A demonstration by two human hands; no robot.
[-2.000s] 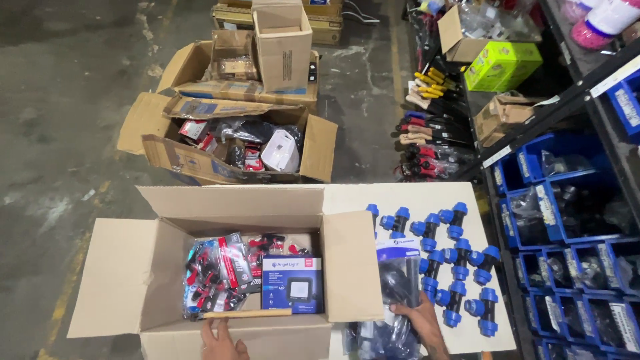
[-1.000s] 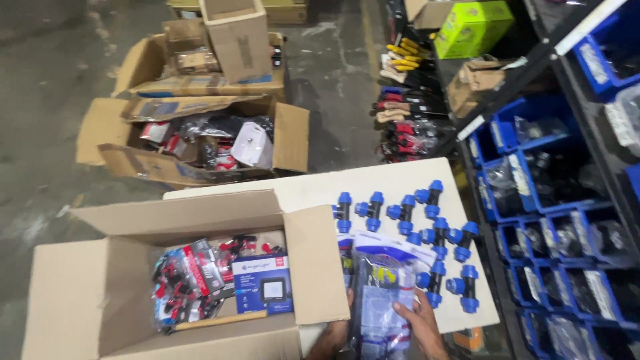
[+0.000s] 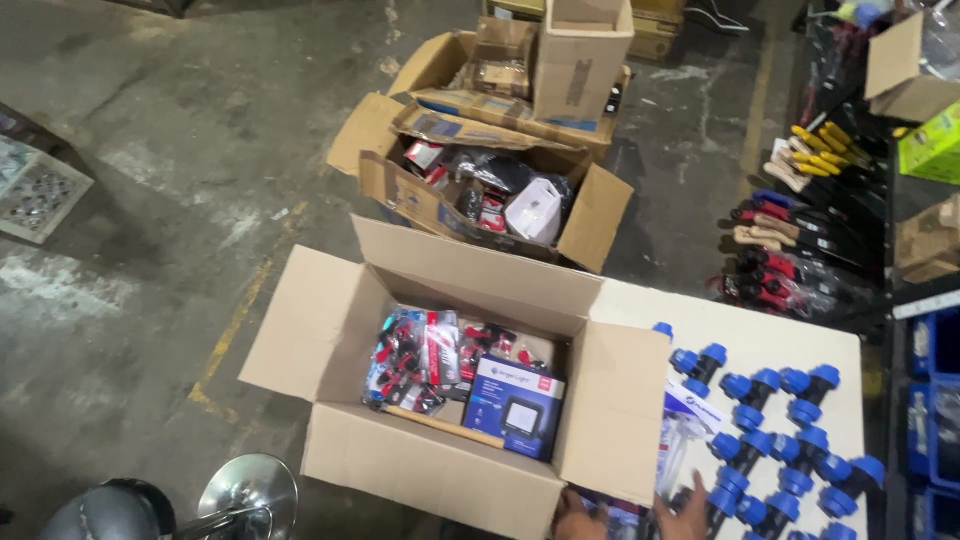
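An open cardboard carton [image 3: 431, 454] holds bagged red-and-black parts [image 3: 405, 360], a blue floodlight box [image 3: 514, 405] and a wooden handle [image 3: 446, 427]. To its right, clear plastic packages with printed headers [image 3: 679, 435] lie on a white table. My left hand [image 3: 579, 517] is at the bottom edge, beside the carton's lower right corner, partly hidden by it. My right hand [image 3: 686, 510] is just right of it, fingers spread at the packages. A package with dark contents [image 3: 622, 517] shows between the hands; whether either grips it is not clear. Blue-and-black pipe tee fittings [image 3: 750, 397] lie to the right.
Worn open cartons [image 3: 480, 187] with mixed goods stand on the floor beyond the table [image 3: 787, 330]. At right are a rack with blue bins [image 3: 926, 420] and tools with yellow handles [image 3: 825, 150]. A chrome stool base [image 3: 251, 487] is at lower left.
One second ago both hands held up a clear package right of the carton; now they are low beside the carton's near right corner. The view has swung left.
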